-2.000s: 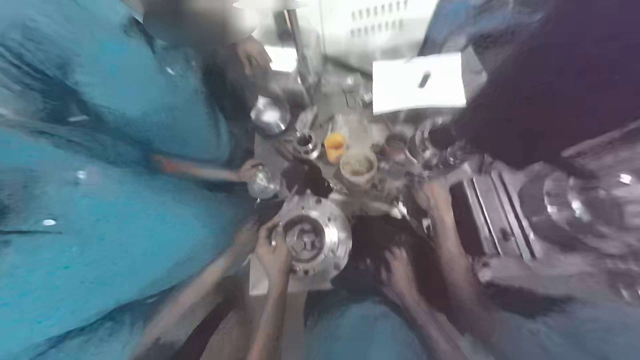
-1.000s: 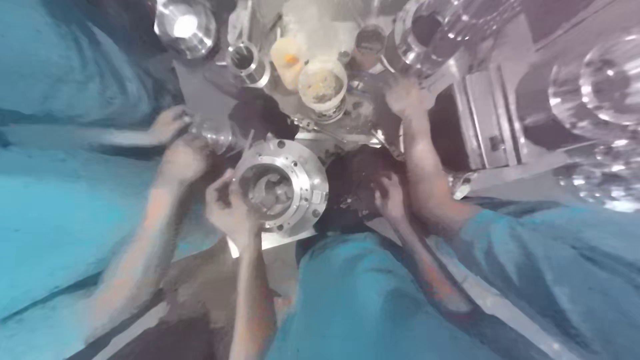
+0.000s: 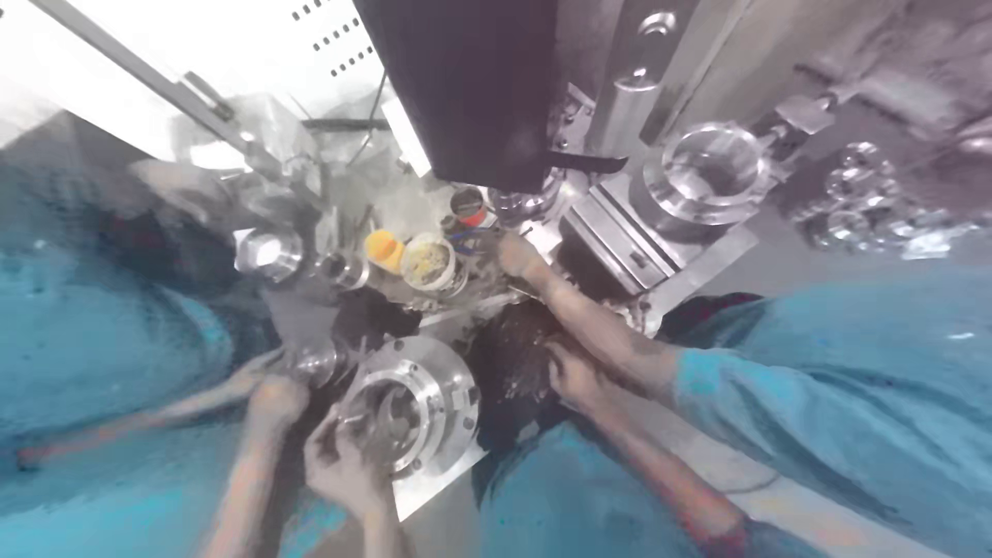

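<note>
A round, flanged metal housing [image 3: 453,395] with bolt holes and an open bore lies on a pale plate at lower centre. My left hand [image 3: 349,461] is at its left side, fingers curled against the inner ring's rim. Right of the housing, my right hand [image 3: 572,373] is partly curled beside dark material [image 3: 508,364] flecked with small bright bits; blur hides whether it grips anything. Beyond these stand a white tub [image 3: 428,263] of pale yellowish stuff and a yellow cup [image 3: 384,249].
A co-worker's hand [image 3: 518,256] reaches in from the right, near blue-handled tools [image 3: 465,242]. At left, another co-worker's hand [image 3: 279,397] is beside a shiny cylindrical part [image 3: 318,363]. A ribbed metal block [image 3: 624,240] and a large metal ring [image 3: 713,174] sit at right.
The view has swung and come closer, bringing more of the machinery beyond into sight. My left hand stays at the housing's left side, and my right hand remains beside the dark material.
</note>
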